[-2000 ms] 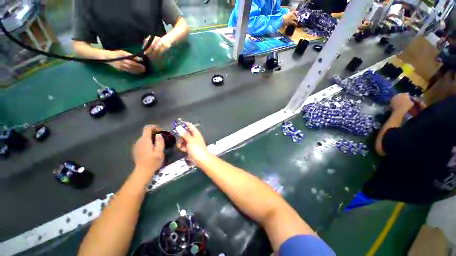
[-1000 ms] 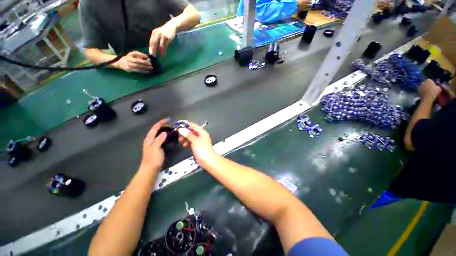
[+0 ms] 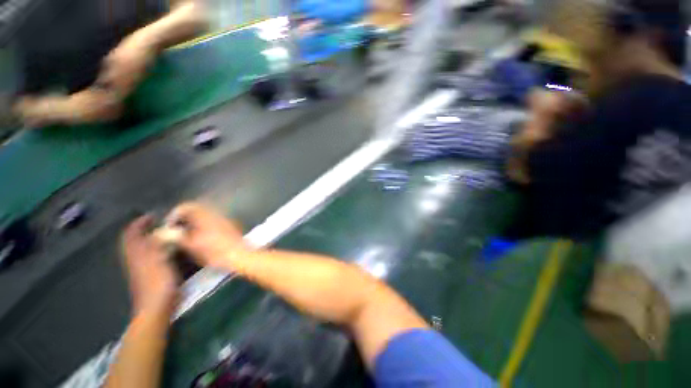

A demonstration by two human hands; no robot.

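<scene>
The view is strongly blurred. My left hand (image 3: 150, 265) is over the near edge of the belt, curled around a dark housing (image 3: 184, 265), of which a dark part shows between my hands. My right hand (image 3: 203, 236) is against it, its fingertips meeting those of my left hand at the housing's top. A small pale spot shows at the fingertips; whether it is a finger cot or part of the circuit board, I cannot tell. The wired circuit board is not clearly visible.
The belt (image 3: 250, 174) carries end caps (image 3: 206, 137) and dark housings (image 3: 265, 91). A white rail (image 3: 326, 189) borders the bench. Board stock (image 3: 458, 136) lies at right beside a person in black (image 3: 606, 159). Dark wired housings (image 3: 235, 371) stand at the near edge. Another person's arms are at upper left.
The view has swung to the right and blurred, so the belt items and my hands appear further left. My hands stay together at the housing; the board between them no longer shows clearly.
</scene>
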